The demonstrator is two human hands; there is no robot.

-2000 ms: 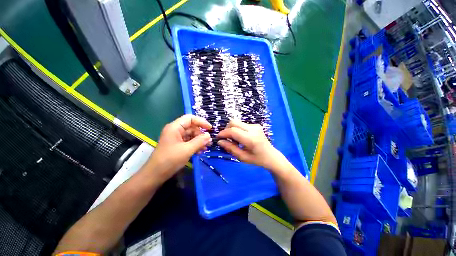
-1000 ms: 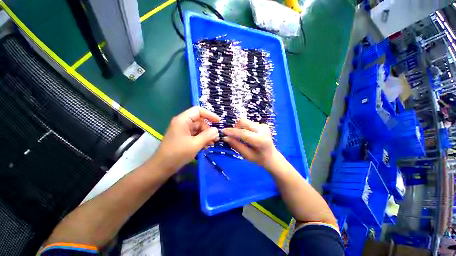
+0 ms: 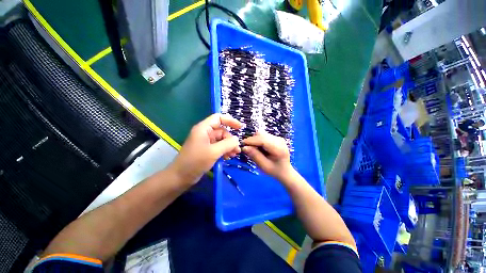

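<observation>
A shallow blue tray [image 3: 256, 205] lies in front of me, with small sleeved leads [image 3: 240, 80] massed in striped rows of black and silver-white. A few loose leads [image 3: 233, 182] lie on the bare tray floor below the rows. My left hand [image 3: 208, 146] and my right hand [image 3: 269, 152] meet over the lower end of the rows, fingertips nearly touching. A small dark part shows between the fingertips; the fingers hide most of it. Both hands are bare, thumb and forefinger pinched.
A black mesh conveyor [image 3: 58, 133] with a few small parts runs at left, beside a pale rail [image 3: 130, 173]. A grey post [image 3: 144, 32], cable [image 3: 200, 24], clear bag [image 3: 299, 31] and yellow tool [image 3: 315, 13] are beyond. Blue bins [image 3: 373, 205] stand at right.
The view has shifted, so tray, post and bag appear farther right. Both hands stay together over the lower rows, with small finger movements. Another loose lead shows below the rows.
</observation>
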